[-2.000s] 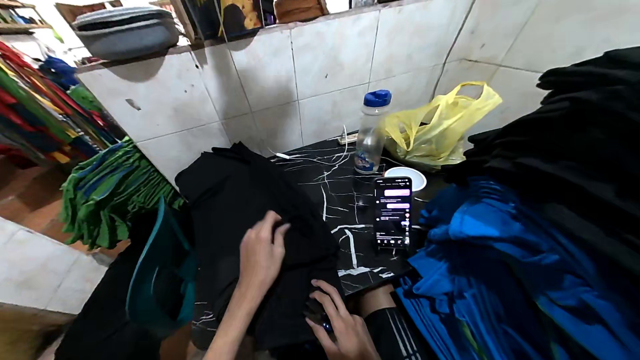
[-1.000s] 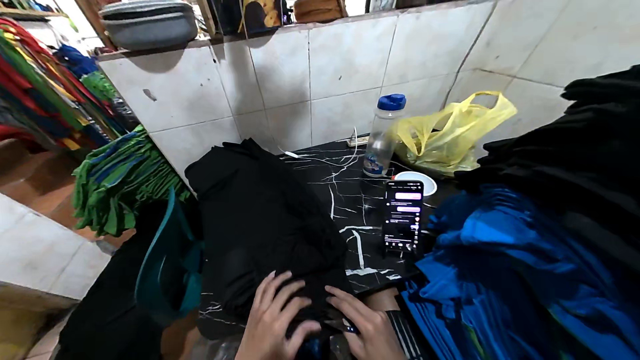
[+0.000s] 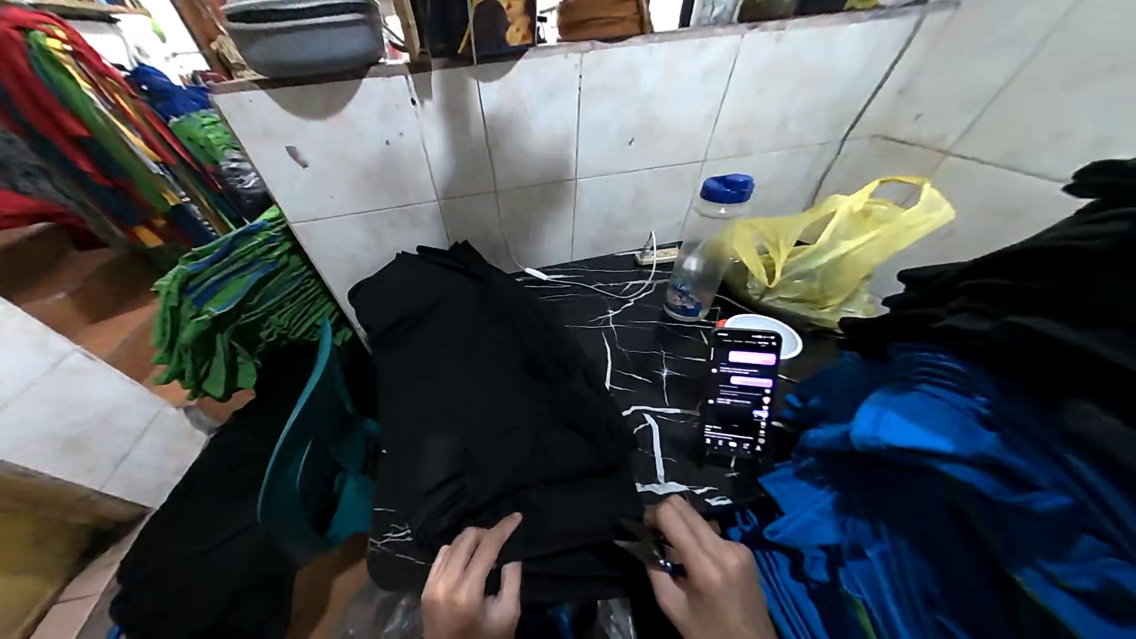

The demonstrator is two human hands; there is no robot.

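A pile of black fabric pieces lies on the black marble-patterned table. My left hand rests at the near edge of the pile, fingers spread on the cloth and gripping nothing. At the pile's near right corner, my right hand is closed around a small dark cutting tool, likely thread snips; its pointed blades reach over the black cloth and its handle is partly hidden by my fingers.
A phone with a lit screen stands right of the pile. Behind it are a white lid, a clear bottle and a yellow plastic bag. Blue fabric is heaped at right, a teal plastic chair at left, a tiled wall behind.
My left hand, farther up the pile two seconds ago, is now at its near edge. Since one second ago my hands have moved apart, and the tool's blades show over the cloth.
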